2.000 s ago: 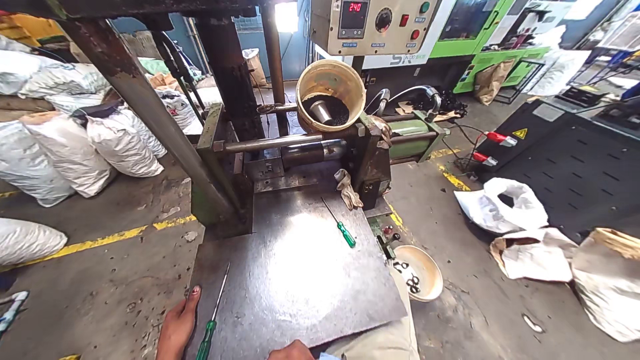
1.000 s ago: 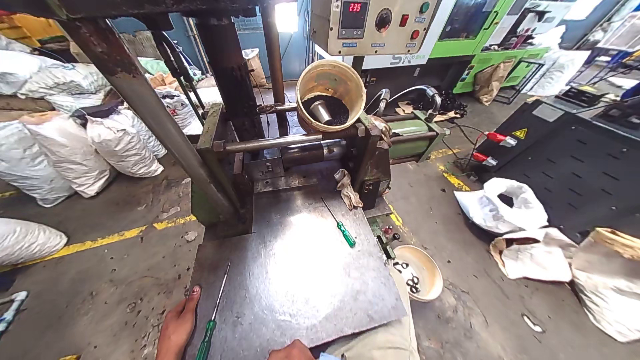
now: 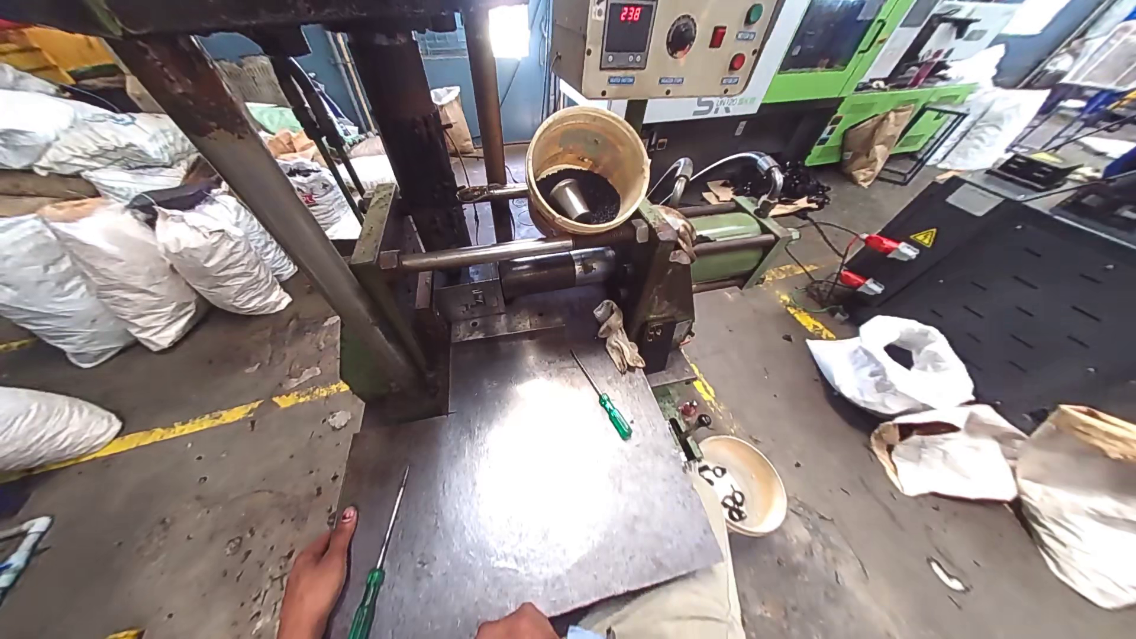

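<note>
My left hand (image 3: 317,577) rests at the left edge of a metal plate table (image 3: 426,550), its thumb up along the edge. Beside it on the plate lies a screwdriver with a green handle (image 3: 366,603). At the bottom, only the knuckles of my right hand (image 3: 517,623) show by the plate's front edge; its fingers are hidden. A second green-handled screwdriver (image 3: 613,417) lies farther back on the right, near a crumpled cloth glove (image 3: 618,337). Behind the plate, a tub (image 3: 541,151) on the machine holds black granules (image 3: 603,197) and a metal cup (image 3: 568,200).
A control box (image 3: 661,44) with a lit display hangs above the press. Right of the plate stands a round bowl (image 3: 770,488) with black rings. White sacks (image 3: 115,266) line the left side; open bags (image 3: 950,453) and a dark cabinet (image 3: 1003,293) are at right.
</note>
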